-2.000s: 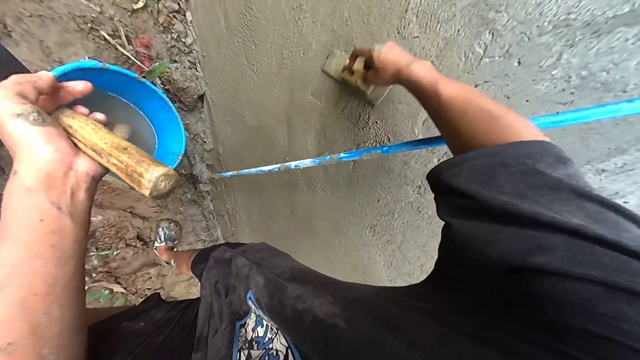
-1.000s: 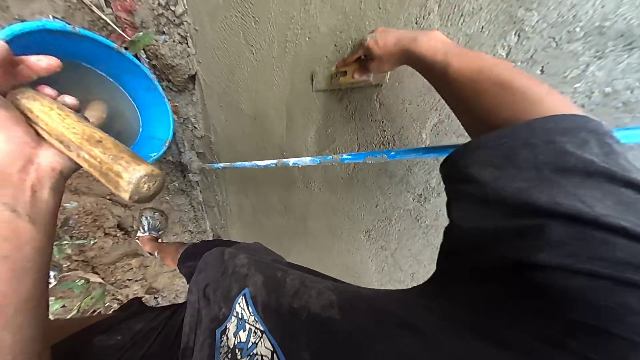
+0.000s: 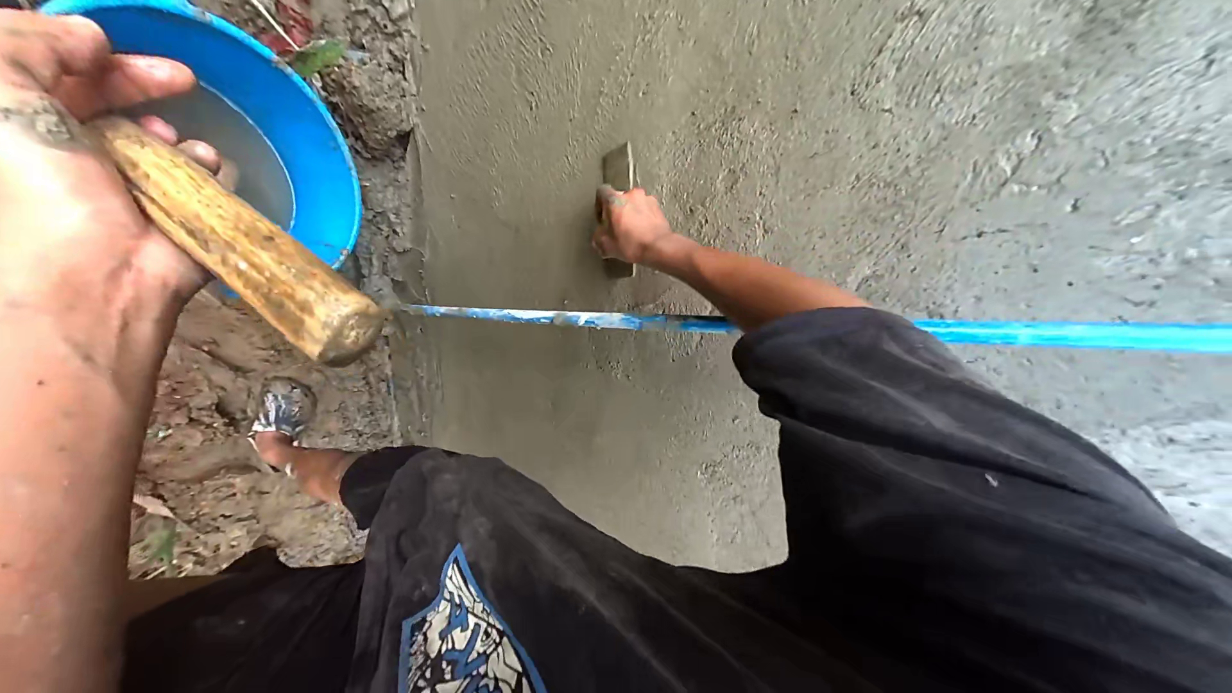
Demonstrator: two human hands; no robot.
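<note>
My left hand [image 3: 87, 202], at the upper left, holds a worn round wooden handle [image 3: 241, 241] across its palm; what the handle belongs to is hidden. Near the middle of the view, my right hand [image 3: 633, 226] grips a rectangular plastering trowel [image 3: 619, 166], its long side pointing up and down in the picture. The trowel lies against wet grey mortar on a wall [image 3: 539, 404], just above a long blue pipe or strip [image 3: 577, 319] that crosses the mortared surface. Around the trowel the mortar looks smoother on the left and rougher on the right.
Behind my left hand stands a blue plastic basin [image 3: 332, 192] with cloudy water. Muddy ground [image 3: 221, 385] runs along the wall's left edge, and a foot in mud-covered footwear [image 3: 283, 406] rests on it. My dark shirt fills the lower part of the view.
My right hand has moved left and down in the picture, closer to the blue strip. The trowel has turned from roughly crosswise to upright in the view. The wooden handle is still in my left hand.
</note>
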